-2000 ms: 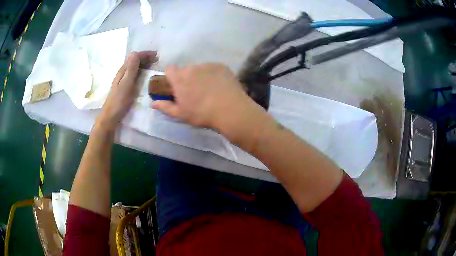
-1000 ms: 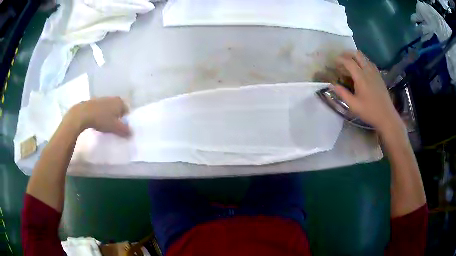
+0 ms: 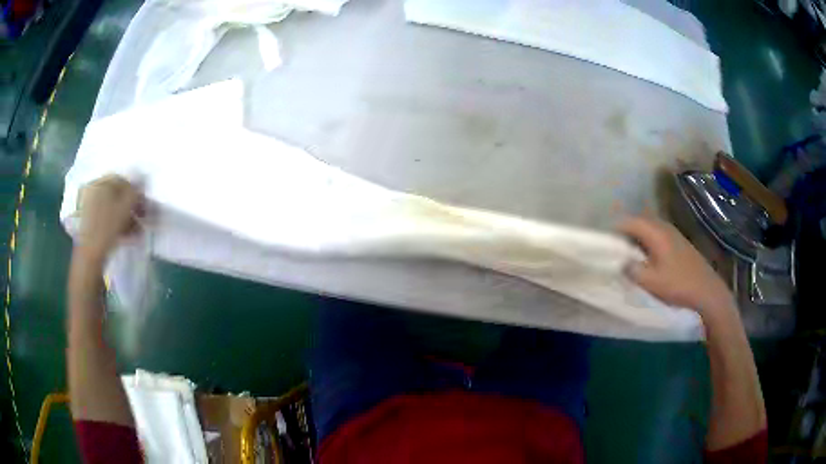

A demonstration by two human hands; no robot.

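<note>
A long white sleeve (image 3: 389, 227) stretches between my hands along the near part of the table, partly folded and blurred. My left hand (image 3: 110, 213) is closed on its left end at the table's left edge, with some cloth hanging down below the edge. My right hand (image 3: 666, 263) grips the sleeve's right end near the table's near right corner. The steam iron (image 3: 738, 208), with a brown wooden handle and shiny metal sole, stands at the table's right edge, out of my hands.
The iron rest (image 3: 772, 279) is at the right edge. A flat white sleeve stack (image 3: 571, 41) lies at the far side. Crumpled white sleeves (image 3: 190, 41) lie far left. Below left are a cardboard box (image 3: 226, 426) and yellow-framed cart (image 3: 258, 426).
My right hand has let go of the iron and taken the sleeve's right end. My left hand has moved left with the cloth. The sleeve, flat before, is now pulled long and folded.
</note>
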